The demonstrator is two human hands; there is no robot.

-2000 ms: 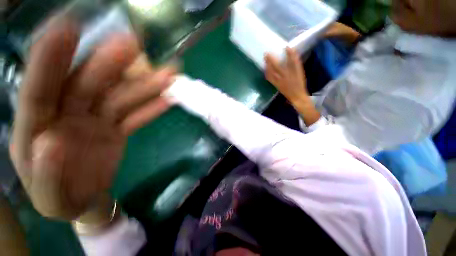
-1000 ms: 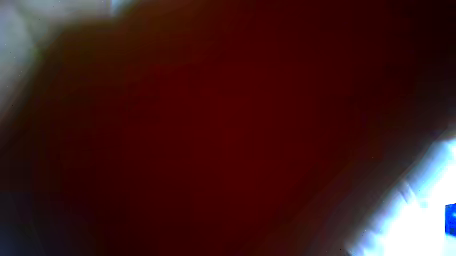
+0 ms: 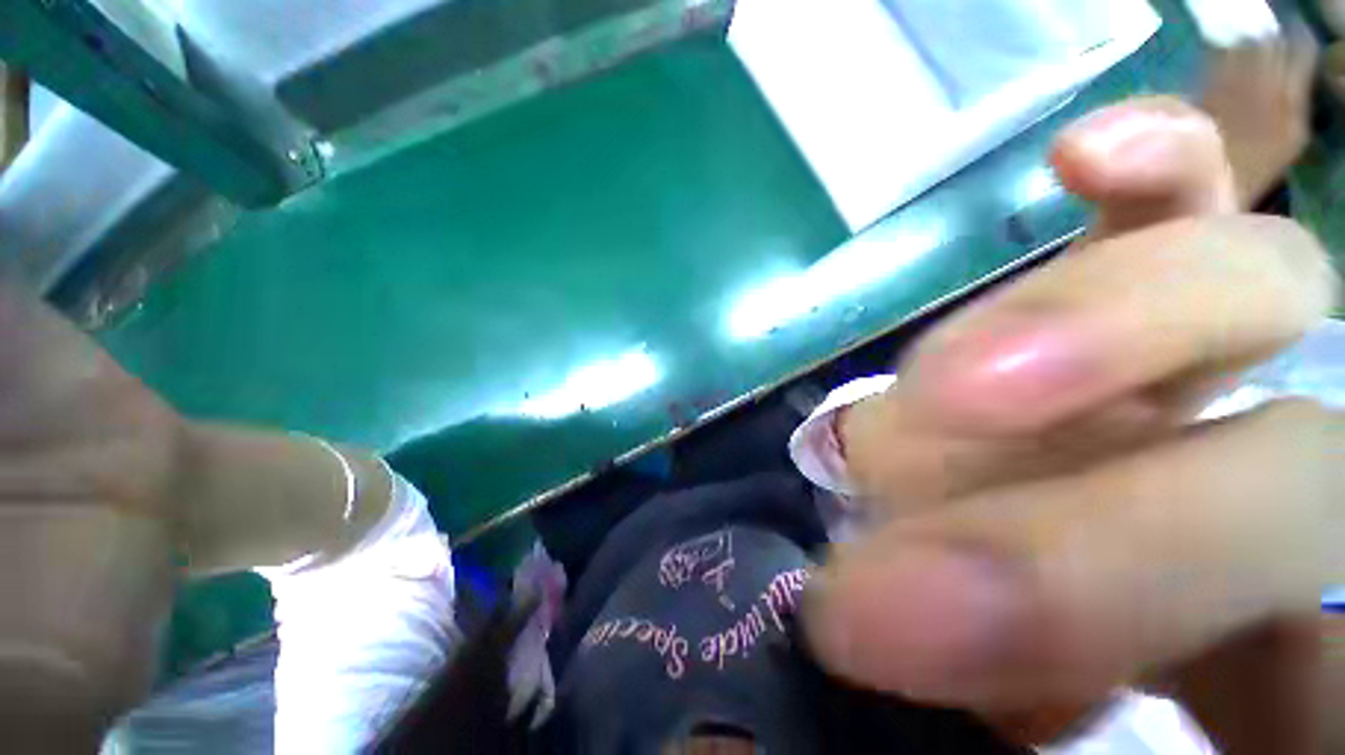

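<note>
My left hand (image 3: 89,516) is very close to the camera at the left edge, blurred and cut off. A thin band circles its wrist above a white sleeve. My right hand (image 3: 1092,398) is large and close at the right, with bent fingers apart and nothing visible in them. Part of it is cut off by the right edge. A white foam box (image 3: 841,118) sits on the green bench (image 3: 561,221) at the top right, partly cut off by the frame. Neither hand is seen touching the box.
A green metal upright (image 3: 177,111) stands at the upper left, beside a greyish shiny line surface (image 3: 347,37). The bench's front edge runs diagonally up to the right. Another person's hand (image 3: 1269,96) is blurred at the upper right, near the box.
A dark red blur covered nearly the whole view one second ago; the bench and both hands now show. The view has shifted, and my right hand is now close at the right.
</note>
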